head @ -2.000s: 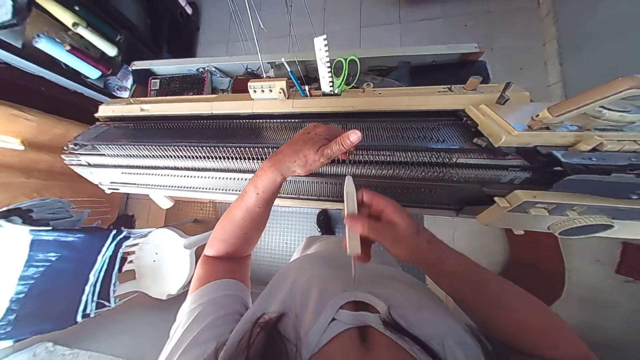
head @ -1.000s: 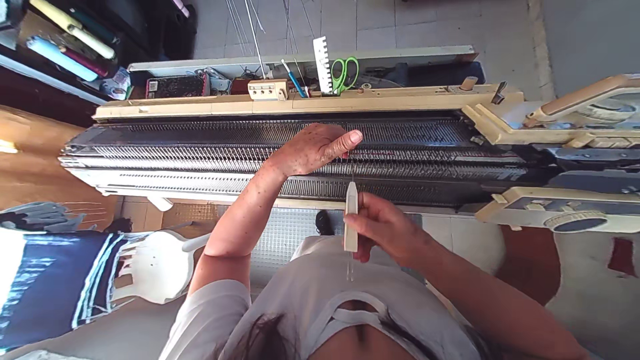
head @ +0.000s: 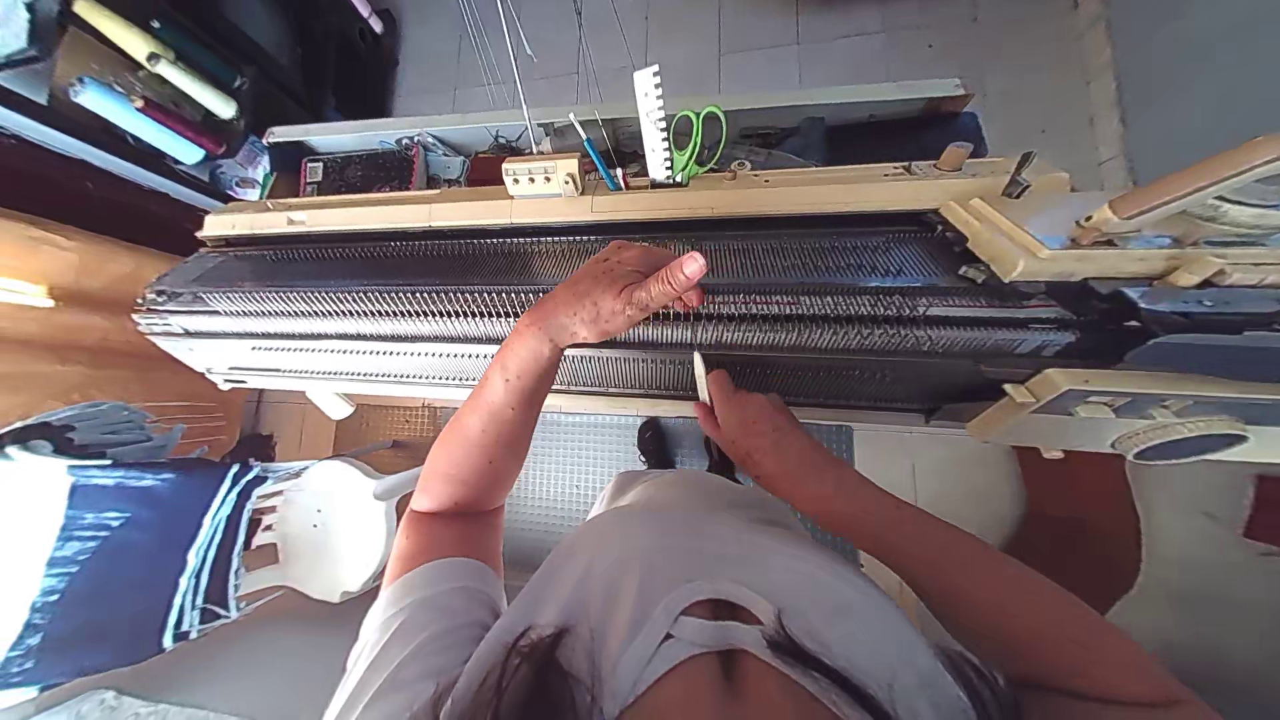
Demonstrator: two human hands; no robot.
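A double-bed knitting machine [head: 420, 312] with long rows of metal needles stretches across the view. My left hand [head: 620, 295] lies over the needle beds near the middle, thumb pointing right; its fingertips are partly hidden, so I cannot tell whether they grip anything. In my right hand [head: 750, 415] is a slim white-handled tool [head: 701, 377], probably a transfer tool, its thin tip pointing at the needles just below my left hand. The yarn, if any, is too fine to make out.
Behind the beds, a tray holds green-handled scissors [head: 697, 143], a white toothed comb [head: 653, 125] and a blue-handled tool [head: 597, 155]. The machine's carriage [head: 1150, 425] rests at the right. Yarn cones [head: 135, 115] stand upper left, a white plastic chair [head: 325, 530] lower left.
My right hand has moved up toward the needle beds with the white-handled tool, which was held lower, in front of my shirt. My left hand stays over the beds.
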